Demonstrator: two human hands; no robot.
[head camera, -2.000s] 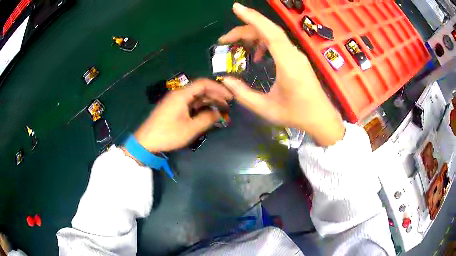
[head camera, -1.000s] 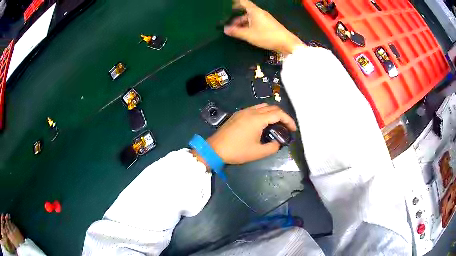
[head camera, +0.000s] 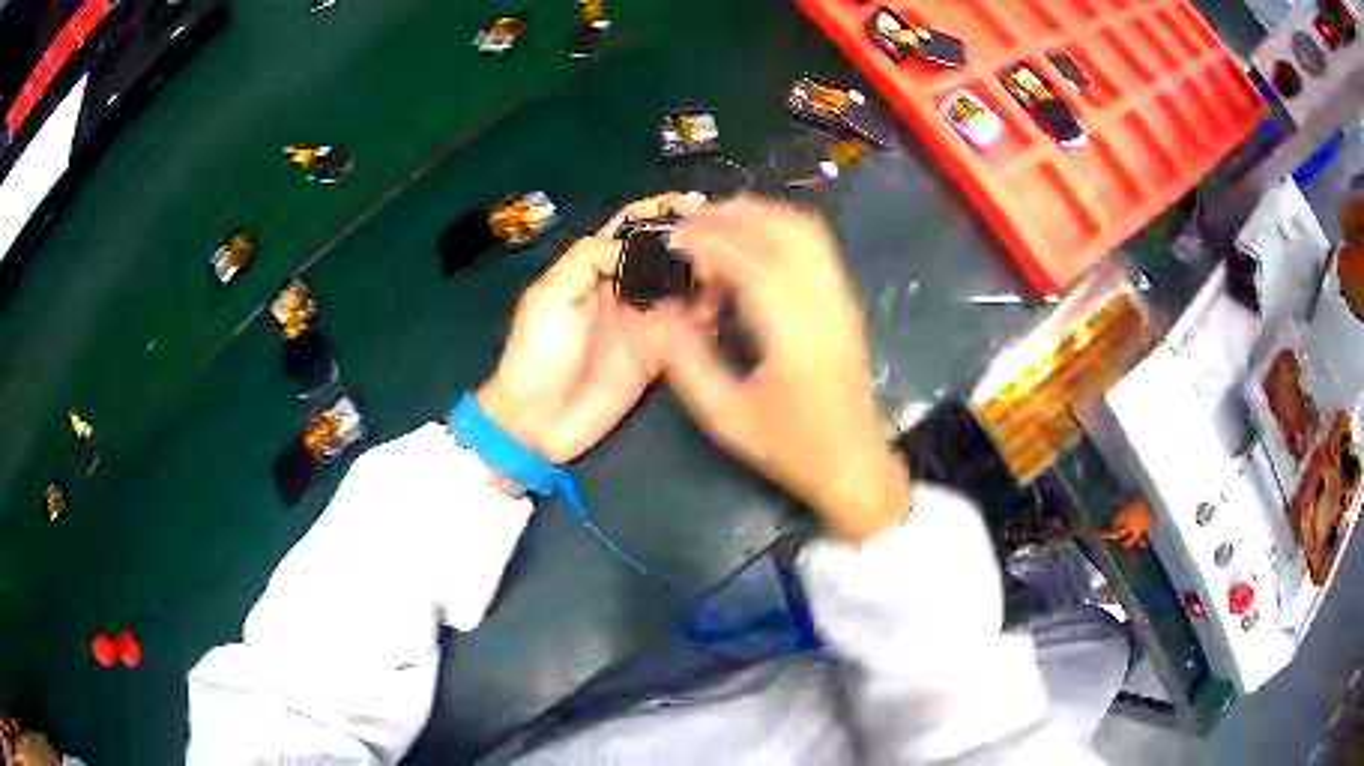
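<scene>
My left hand (head camera: 576, 352) is palm up in the middle of the view, with a blue strap on its wrist. It holds a small dark, rounded square part (head camera: 652, 264) by its fingers. My right hand (head camera: 778, 352) is blurred and lies over the part's right side. Its fingers are curled at the part, and a dark patch shows between them. I cannot tell whether the right hand grips anything. The part's right edge is hidden.
Housings with gold insides (head camera: 519, 219) and black screens (head camera: 310, 362) lie on the green mat (head camera: 195, 561). A red-orange tray (head camera: 1114, 195) stands upper right, gold-yellow strips (head camera: 1065, 359) hang below it, and a white machine (head camera: 1182, 449) is at right. Another person's hand (head camera: 23, 745) shows lower left.
My right hand has come back from the top of the mat to my left hand. My left hand has lifted and turned palm up with a dark part. The view has shifted.
</scene>
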